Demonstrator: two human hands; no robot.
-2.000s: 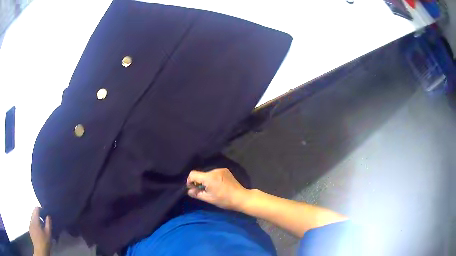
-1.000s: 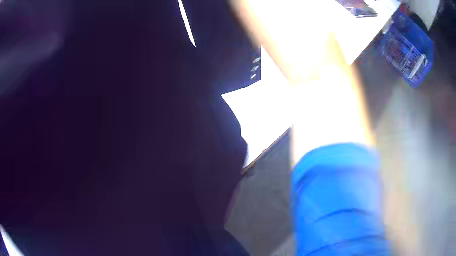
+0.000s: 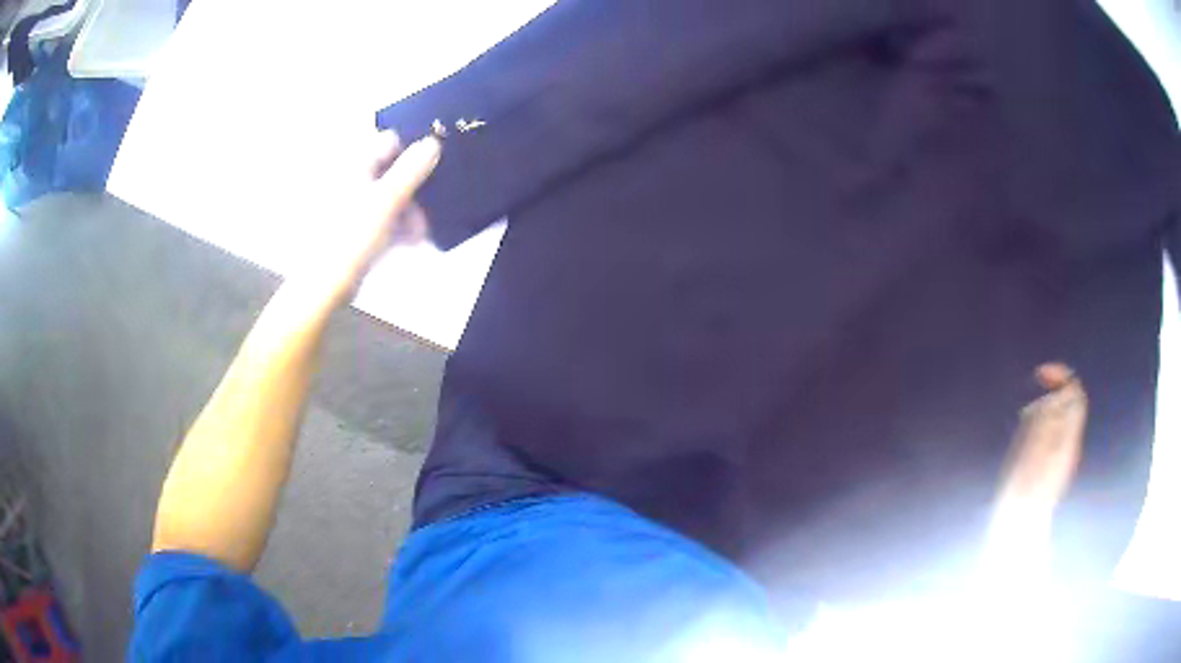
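The very dark jacket [image 3: 777, 298] lies spread over the table with its near part against my blue clothing. One sleeve reaches left, and its cuff [image 3: 479, 188] carries small metallic buttons [image 3: 460, 127]. My left hand [image 3: 404, 188] grips the end of the cuff, with the thumb on top beside the buttons and the other fingers partly hidden. My right hand [image 3: 1052, 421] is over the jacket at the right, fingers bent. Glare and blur hide much of it, and I cannot tell if it holds anything.
The white table [image 3: 272, 130] shows at the upper left, its near edge running down to the right. A blue bag or crate [image 3: 78, 136] and a pale container are beyond its left end. A red object [image 3: 36, 628] stands on the grey floor at the lower left.
The view has swung, and the jacket lies flatter than in the blurred earlier frame. My left hand is now at a cuff at the left. The large coin-like buttons have gone out of view.
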